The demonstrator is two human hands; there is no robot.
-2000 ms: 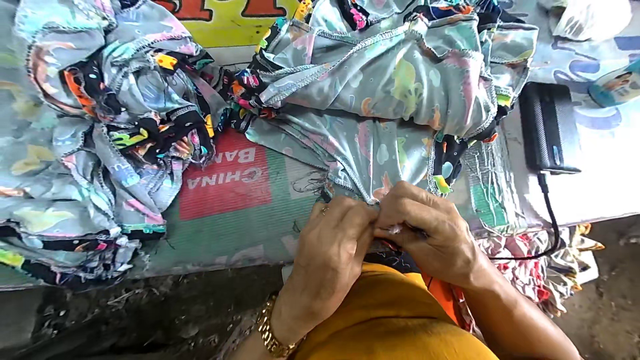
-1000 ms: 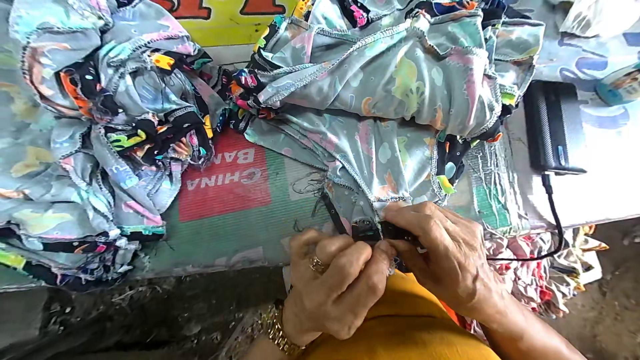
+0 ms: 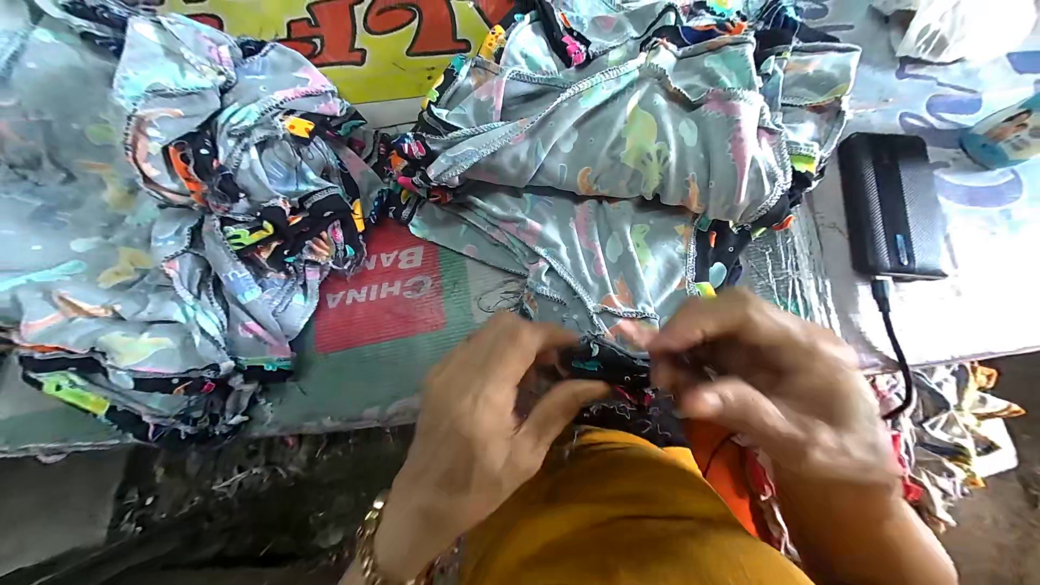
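Grey printed fabric pieces [image 3: 634, 146] with overlocked seams and black patterned trim lie on the table in front of me. Their lower end tapers to a black trim strip [image 3: 605, 363] at the table's near edge. My left hand [image 3: 496, 398] is at the strip's left end, thumb and fingers curved around it with a gap between them. At its right end is my right hand [image 3: 756, 374], blurred, with the fingertips close to the fabric; whether it grips is unclear. A second heap of the same grey fabric [image 3: 268, 187] lies to the left.
A black power bank [image 3: 894, 207] with a cable [image 3: 895, 341] lies on the right of the table [image 3: 357, 406]. Behind it are a white plastic bag [image 3: 946, 28] and a round container [image 3: 1003, 134]. Fabric scraps [image 3: 951, 439] hang or lie below the right edge.
Both hands were close together at the fabric's lower end; now they are farther apart, with the black strip showing between them. The left hand's fingers have spread. The fabric heaps have stayed put.
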